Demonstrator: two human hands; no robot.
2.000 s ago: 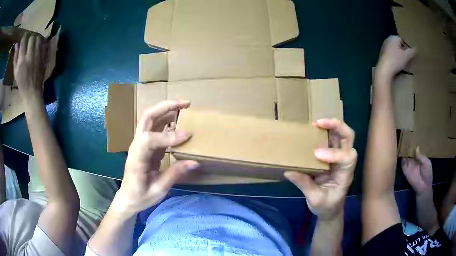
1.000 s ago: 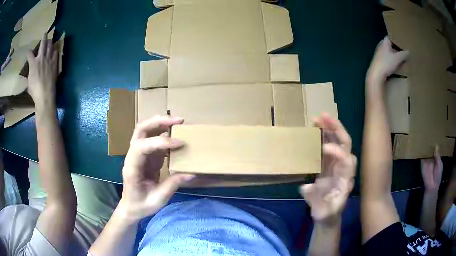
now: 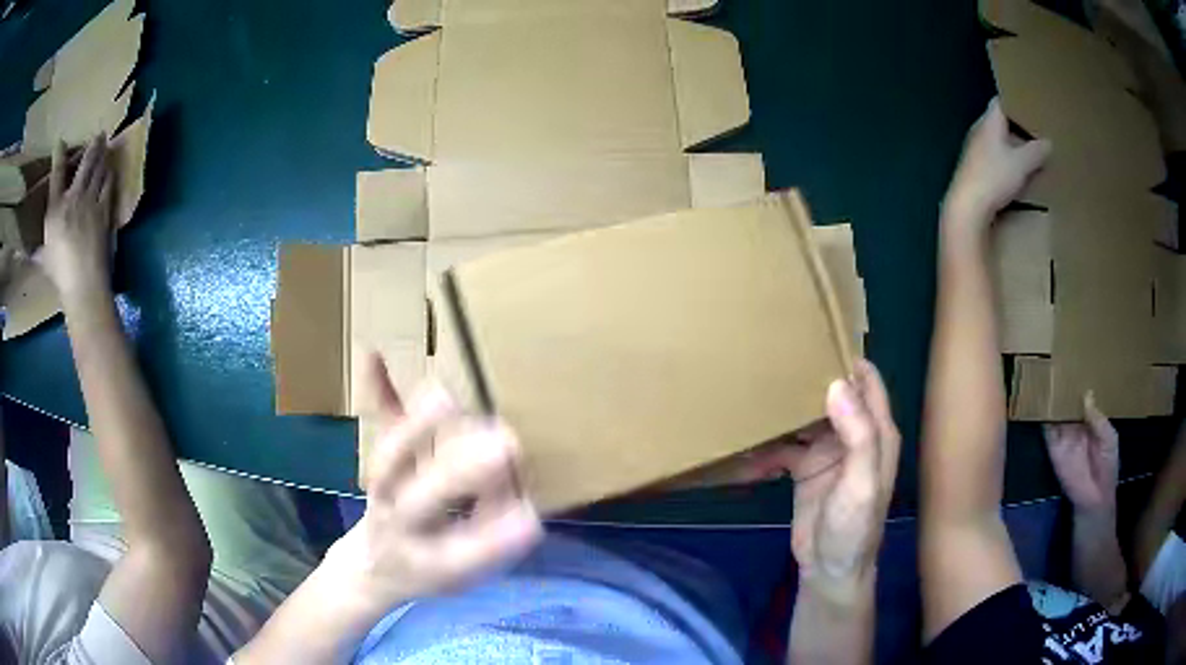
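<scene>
A closed brown cardboard box is tilted over the near part of a flat box blank, with its broad face towards me. My right hand grips its lower right corner, thumb on the edge and fingers partly hidden behind the box. My left hand is blurred at the lower left corner of the box; whether it grips the box cannot be told. The flat box blank lies under the box, its far panels, corner flaps and left side panel showing.
The dark green table has a curved near edge. At left, another person's hand is on a partly folded blank. At right, another person's hands touch a flat blank.
The box has turned from its narrow side facing me to its broad face, and is tilted. My left hand has shifted down. The person at left has moved their blank.
</scene>
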